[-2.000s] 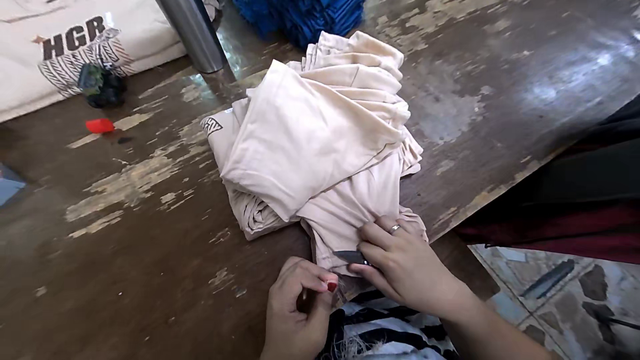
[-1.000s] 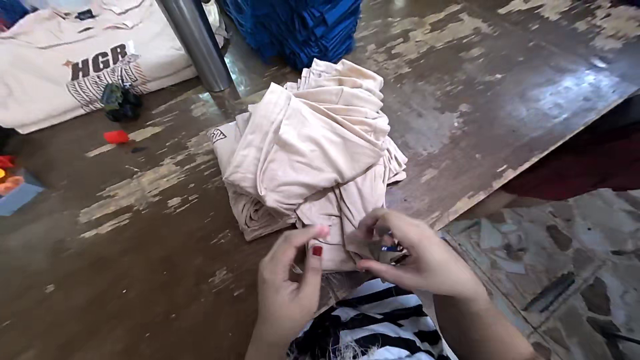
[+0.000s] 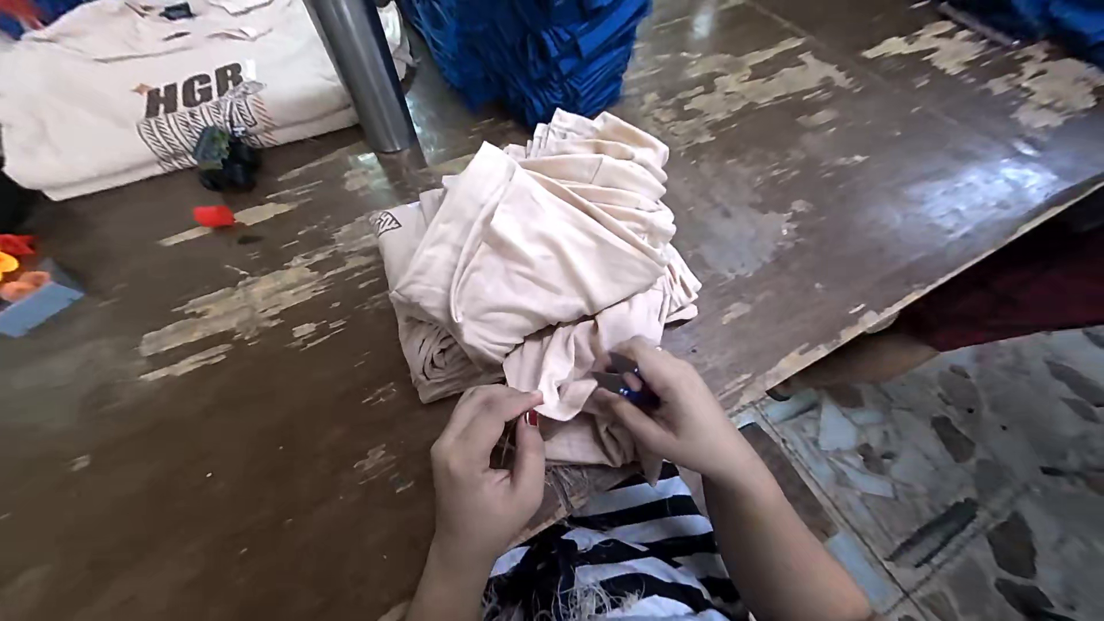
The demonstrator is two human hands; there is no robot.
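Observation:
A heap of cream fabric garments [image 3: 561, 259] lies folded and stacked near the table's front edge. Its lower front flap is pinched at a corner between the thumb and forefinger of my left hand [image 3: 492, 457]. Just right of that corner, my right hand [image 3: 673, 414] holds a small blade tool, probably thread snips [image 3: 625, 384], with blue parts showing between the fingers. The blades point left, close to the raised fabric. Most of the tool is hidden by my fingers. A red nail shows on my left thumb.
A metal post [image 3: 366, 78] rises behind the heap. Behind are printed cream shirts [image 3: 86, 95] and a blue fabric pile [image 3: 535, 52]. At left lie a dark object [image 3: 224, 161], a red piece [image 3: 214, 216] and a blue box [image 3: 39, 302]. Another person's leg [image 3: 862, 362] is beyond the table edge.
My left hand now holds up a corner of the front flap, which lay lower one second ago. The snips' blades point left toward it. My right hand stays beside the flap.

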